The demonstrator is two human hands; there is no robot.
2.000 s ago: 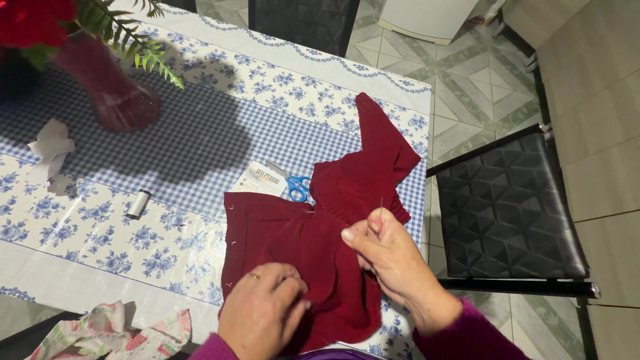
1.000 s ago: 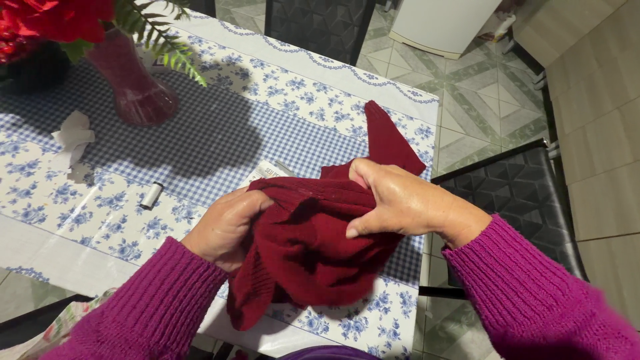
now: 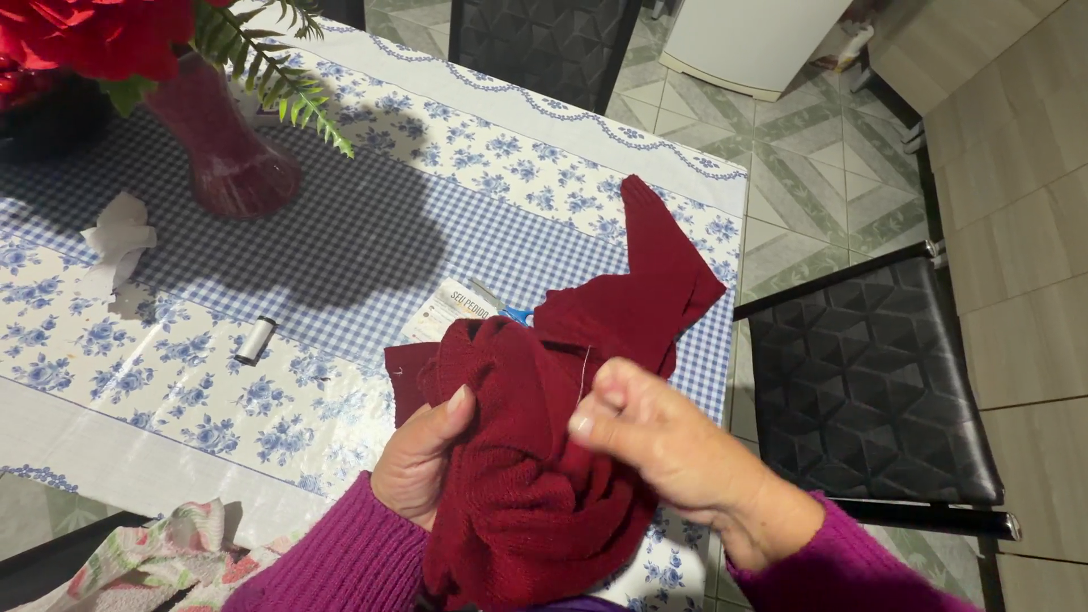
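Observation:
A dark red knitted garment (image 3: 527,459) lies bunched at the near edge of the table, one sleeve (image 3: 659,246) stretching away to the right. My left hand (image 3: 425,455) grips its left side, thumb on top and fingers under the fabric. Above the garment's right side, my right hand (image 3: 637,425) pinches thumb against forefinger. A pale thread (image 3: 585,374) shows beside those fingertips; whether a needle is between them cannot be seen. Blue-handled scissors (image 3: 517,315) lie just past the garment, partly covered, on a printed card (image 3: 450,310).
A white thread spool (image 3: 256,341) and crumpled white paper (image 3: 121,238) lie on the flowered tablecloth (image 3: 263,395). A pink glass vase (image 3: 242,166) with red flowers stands at the far left. Black chairs (image 3: 867,382) flank the table. A patterned cloth (image 3: 161,552) hangs at the lower left.
My right hand has let go of the garment, which it held one second ago, and is now pinched above it. My left hand still holds the fabric. The scissors, covered one second ago, show again.

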